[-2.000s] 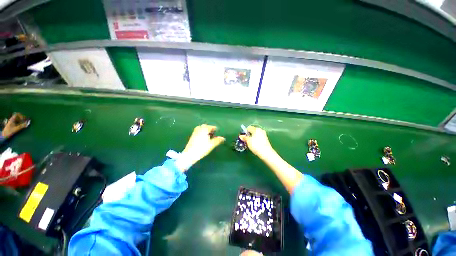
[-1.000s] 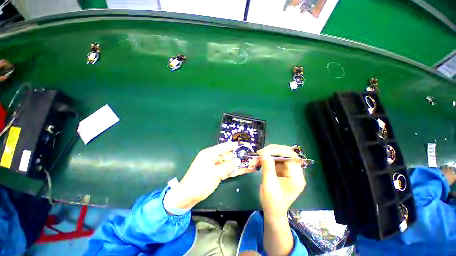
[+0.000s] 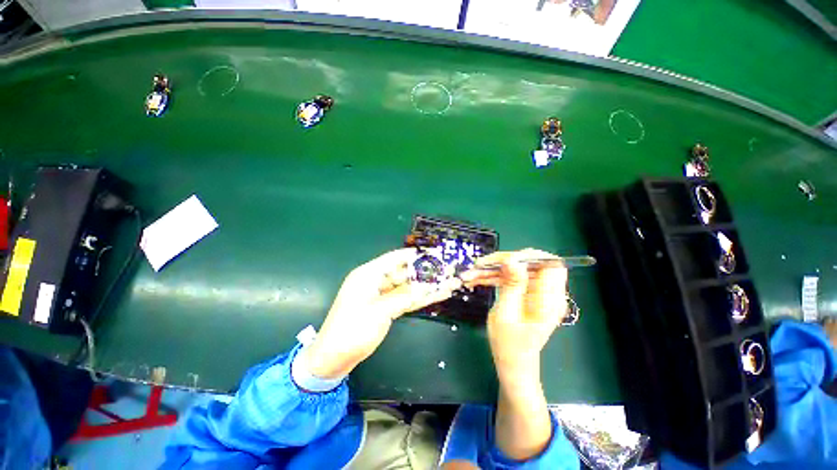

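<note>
My left hand (image 3: pixel 367 298) holds a small round electronic module (image 3: pixel 428 268), ring face up, over the left part of the parts tray. My right hand (image 3: pixel 528 307) holds thin tweezers (image 3: pixel 571 262), their back end pointing right and their tip close to the module's right side. Whether the tip grips a part is too small to tell. The square black parts tray (image 3: pixel 456 227) lies under both hands, with loose white bits showing between them. Another round part (image 3: pixel 571 310) lies on the bench just right of my right hand, partly hidden by it.
Modules lie along the back of the green bench (image 3: pixel 275 193), one (image 3: pixel 313 111) at back left and one (image 3: pixel 551 142) at back right. A black compartment tray (image 3: pixel 684 303) stands at right. A black box (image 3: pixel 57 248) and white paper slip (image 3: pixel 180 231) are at left. A neighbour's blue sleeve shows far right.
Since one second ago, the module has shifted slightly left in my left hand. The tweezers have moved from across its face to its right side. The neighbour's hand at far left is gone from view.
</note>
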